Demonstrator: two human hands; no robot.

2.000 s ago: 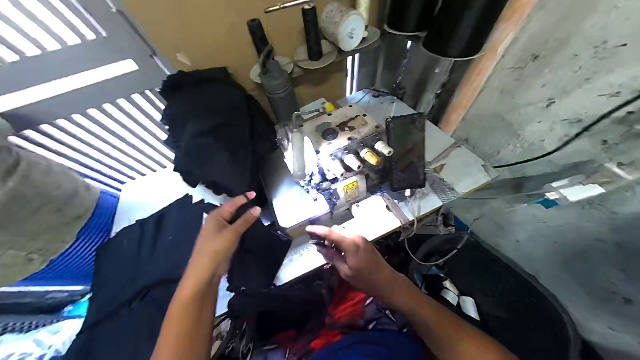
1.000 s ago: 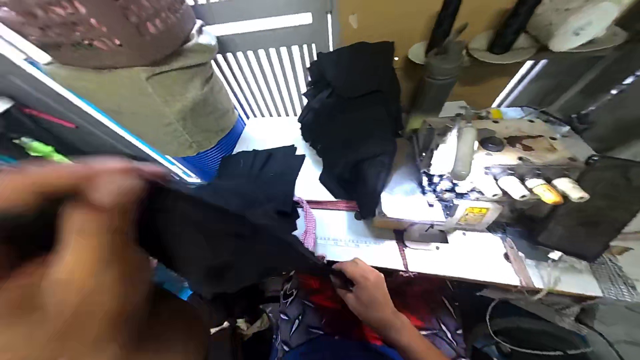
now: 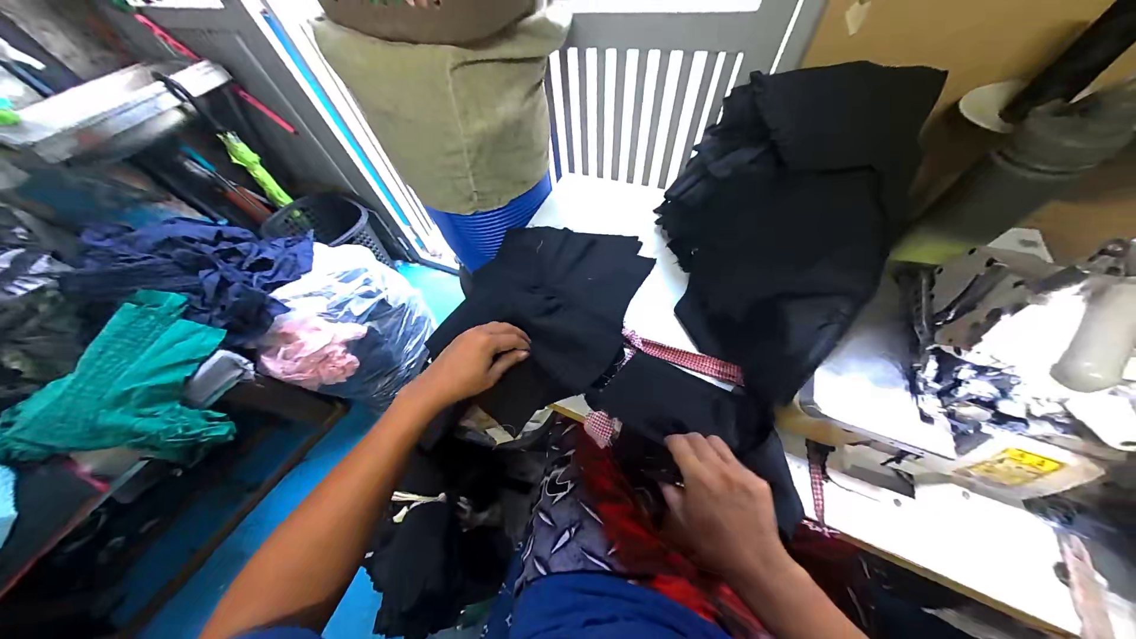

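My left hand (image 3: 479,359) rests on a pile of black fabric pieces (image 3: 559,302) at the table's left end, its fingers curled at the edge of the cloth. My right hand (image 3: 723,497) grips the lower edge of another black fabric piece (image 3: 674,404) at the table's front edge, with the thumb below. A red-and-white checked strip (image 3: 688,358) lies between that piece and a tall stack of black cut fabric (image 3: 799,213). To the right stands a sewing machine (image 3: 1012,355), partly cut off by the frame. A checked strip also hangs beside its base.
A blue ribbed drum (image 3: 493,226) with khaki cloth over it stands behind the table (image 3: 941,524). Clothes, including a green garment (image 3: 124,382), and a clear plastic bag (image 3: 382,311) lie at left. A dark basket (image 3: 328,217) is behind them. Patterned cloth covers my lap.
My left hand, blurred and raised with black cloth a second ago, is now down on the pile at left. My right hand still holds black cloth near the table edge. The view has turned left.
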